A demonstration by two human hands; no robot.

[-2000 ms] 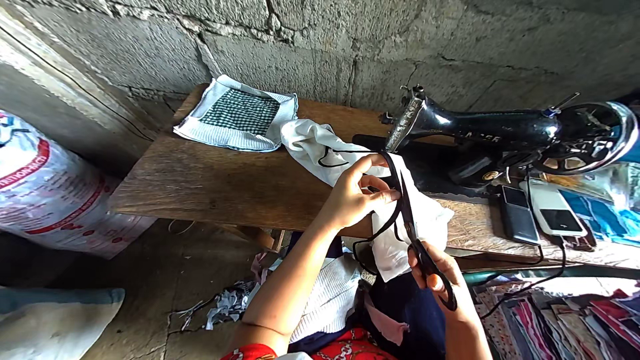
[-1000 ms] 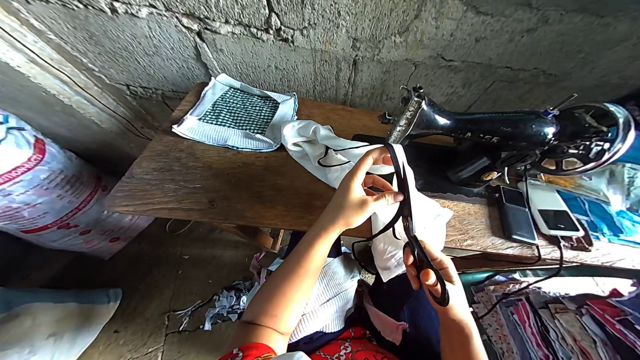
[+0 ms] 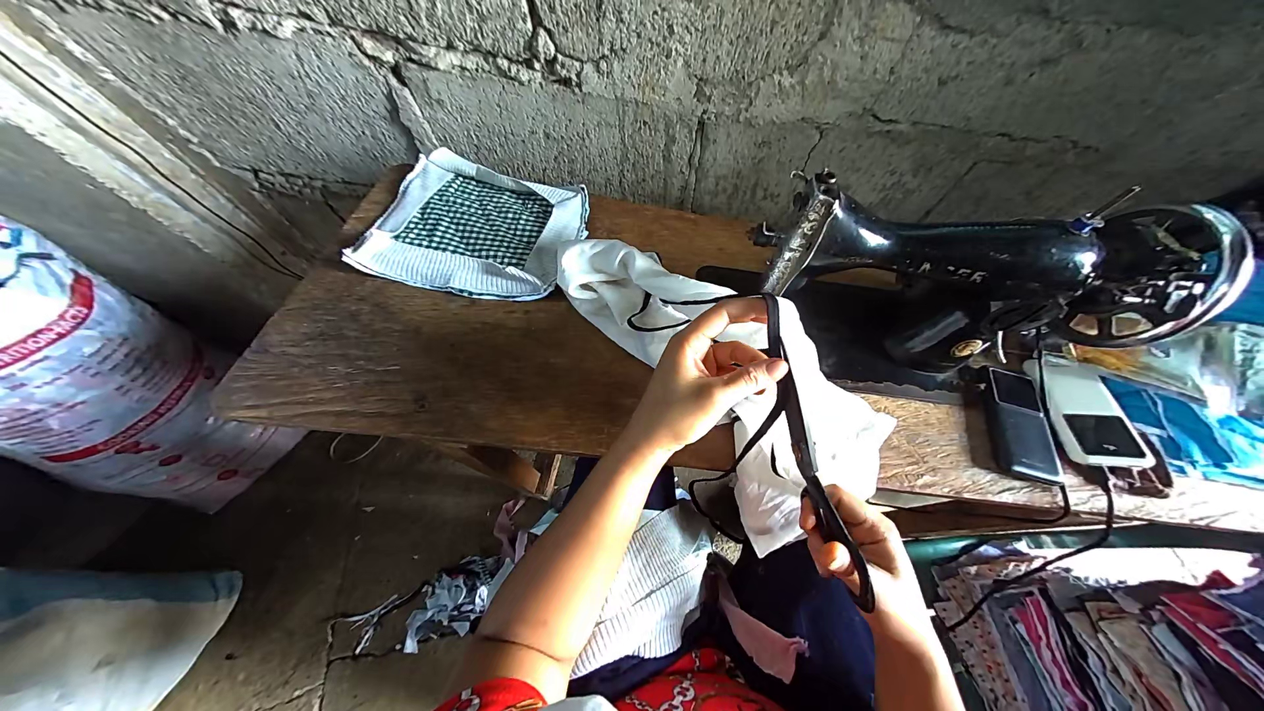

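My left hand [image 3: 713, 380] pinches a narrow black fabric strip [image 3: 773, 326], which loops over its fingers and hangs down beside white cloth [image 3: 834, 425]. In my right hand [image 3: 859, 543] are black-handled scissors [image 3: 834, 523], their blades pointing up along the strip; whether the blades touch it is hard to tell. The white cloth lies over the table edge, with a thin black cord or trim curling on it. Behind it stands a black sewing machine [image 3: 948, 257].
A checked cloth square with white ribbed borders [image 3: 568, 242] lies on the wooden table [image 3: 395, 346]. Two phone-like devices [image 3: 1022, 434] with cables sit at right, above folded fabrics [image 3: 1096, 622]. A printed sack [image 3: 109, 385] stands left; fabric scraps [image 3: 449, 597] lie on the floor.
The right hand and scissors have shifted slightly, with the handles a little lower than in the first frame. My left hand keeps its hold on the black strip.
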